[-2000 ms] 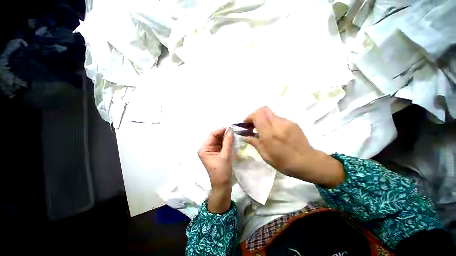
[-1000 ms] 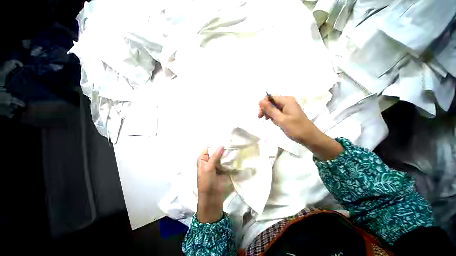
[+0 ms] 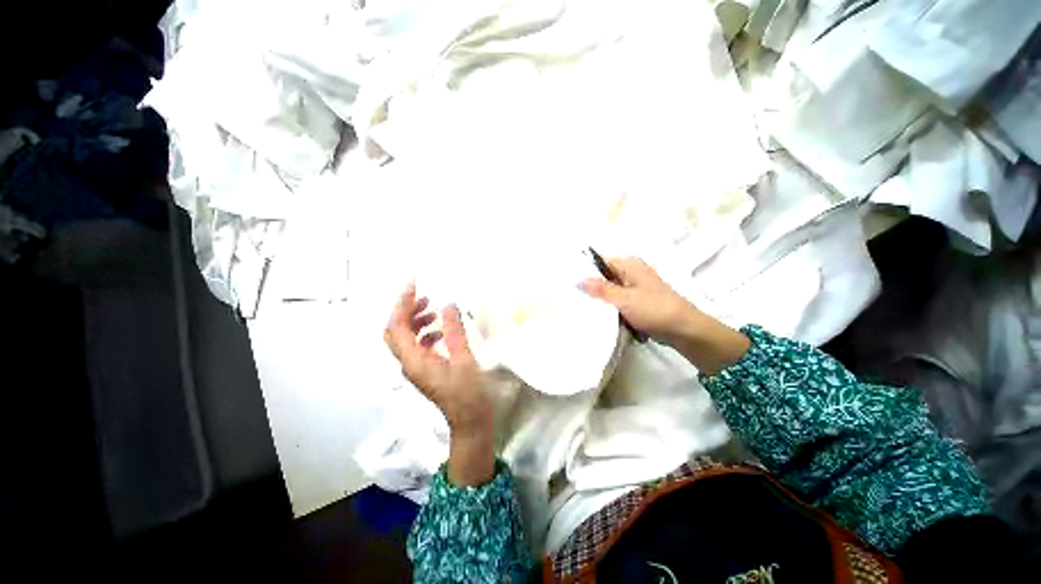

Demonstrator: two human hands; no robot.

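A white garment [image 3: 559, 354] lies in front of me, overexposed, with a rounded edge between my hands and folds hanging toward my lap. My left hand [image 3: 440, 354] is at its left side, palm up with fingers apart, and holds nothing visible. My right hand [image 3: 645, 302] is at its right side and is closed around dark thread snips [image 3: 602, 266], whose tips point up and left. The rear end of the snips shows below the palm. Whether the right fingers also touch the cloth cannot be told.
A crumpled pile of white garments [image 3: 268, 108] is at the far left of the table. Layered white flaps [image 3: 850, 131] are at the far right. The table's bare left corner [image 3: 303, 422] shows. Greyish cloth [image 3: 970, 354] lies in shadow at the right, beyond the table.
The hands have moved apart from the pinched cloth point. My left hand has let go, opened and shifted left. My right hand moved away with the snips, then slightly down. The hanging pointed flap now shows a rounded edge.
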